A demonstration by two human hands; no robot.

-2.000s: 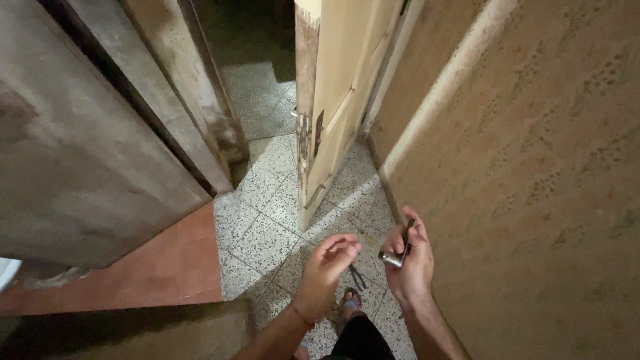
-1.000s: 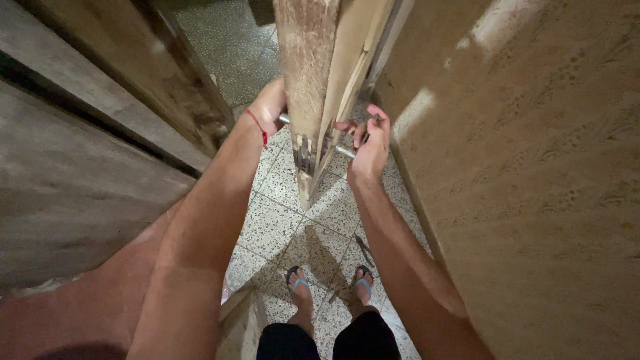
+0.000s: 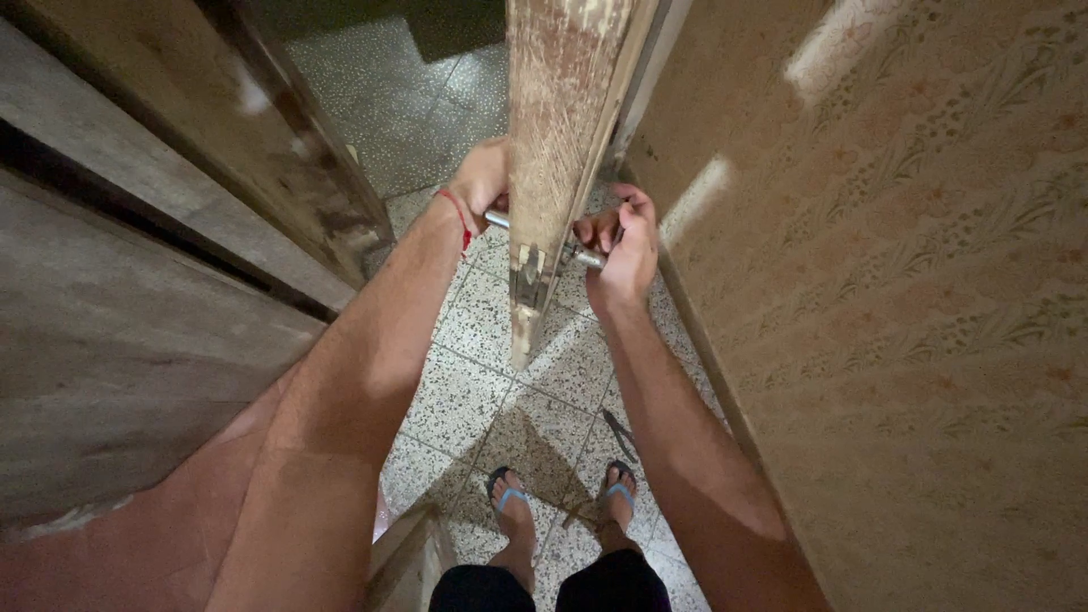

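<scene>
A worn wooden door (image 3: 565, 102) stands edge-on between my hands. On its left side my left hand (image 3: 484, 177), with a red string at the wrist, is beside a metal door handle (image 3: 497, 219); its fingers are hidden behind the door edge. To the right of the door, my right hand (image 3: 627, 242) is at another metal handle (image 3: 588, 257), its fingers curled and partly hidden, so its hold is unclear. A lock opening with metal in it (image 3: 531, 276) shows low in the door edge.
Patterned wallpaper covers the wall (image 3: 892, 323) on the right. A door frame (image 3: 297, 153) rises on the left. On the speckled tile floor (image 3: 459, 382), a dark pliers-like tool (image 3: 619, 432) lies near my sandalled feet. A wooden edge (image 3: 412, 552) stands at the lower left.
Two seconds ago both hands were in front of the door, the right holding a metal handle. Now they are on opposite sides of it, with handles at both faces. Little differs from one second ago.
</scene>
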